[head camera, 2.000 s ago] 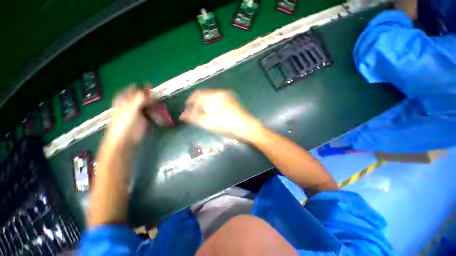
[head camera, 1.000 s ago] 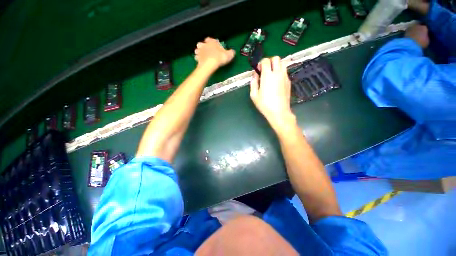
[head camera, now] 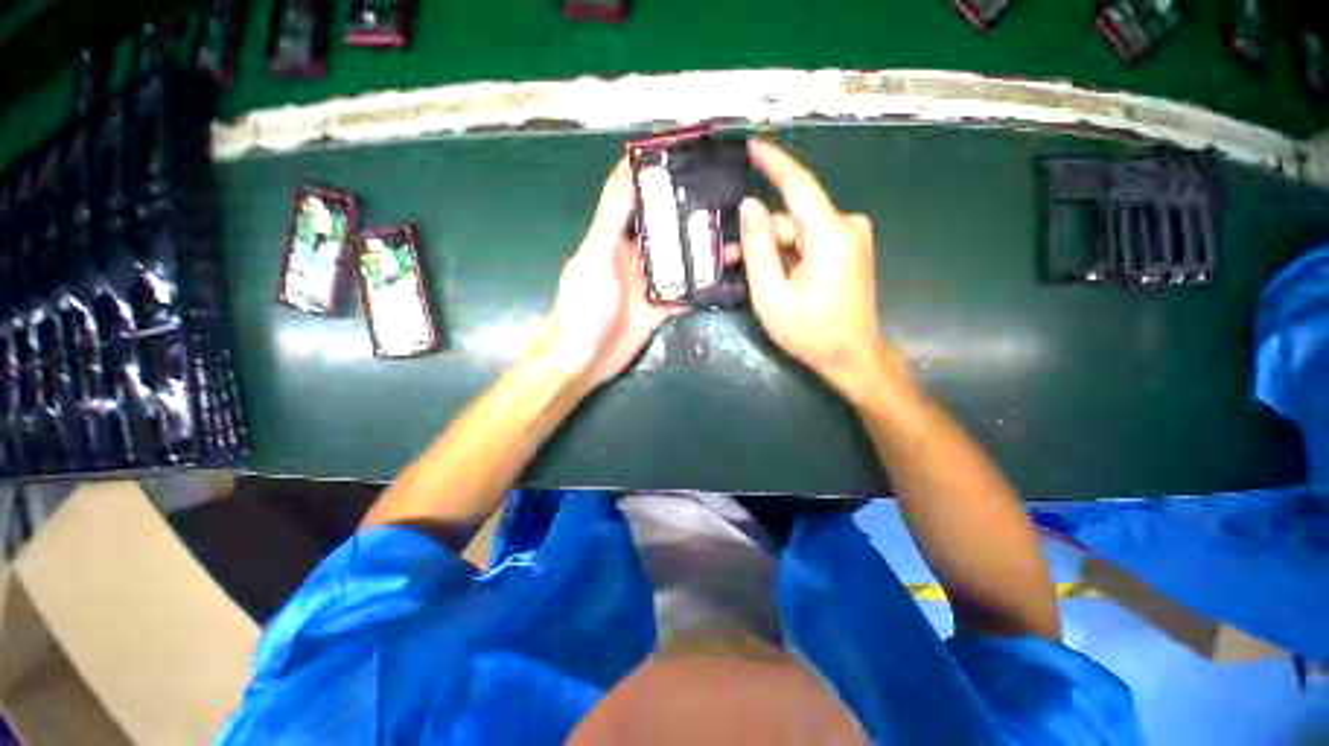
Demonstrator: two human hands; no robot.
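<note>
My left hand [head camera: 595, 299] holds a red-edged phone body [head camera: 660, 219] from its left side, above the bench near the pale edge strip. My right hand [head camera: 819, 284] holds a black housing [head camera: 714, 182] against the right side of the phone body. The housing has openings and a pale area shows through it. The two pieces overlap or lie side by side; the exact contact is hidden. Two open phones, one at far left [head camera: 316, 251] and one beside it [head camera: 397, 292], lie on the bench with green and white insides showing.
A stack of black housings [head camera: 1130, 219] lies at the right of the bench. A glossy black blister tray [head camera: 110, 292] is at left, above a cardboard box [head camera: 124, 612]. Phones sit on the green conveyor [head camera: 816, 37] beyond the edge strip [head camera: 510, 105]. A person's blue sleeve [head camera: 1294, 343] is at right.
Both hands have come back from the conveyor area to the bench in front of me, now together around a phone body and a black housing. The view has shifted and levelled.
</note>
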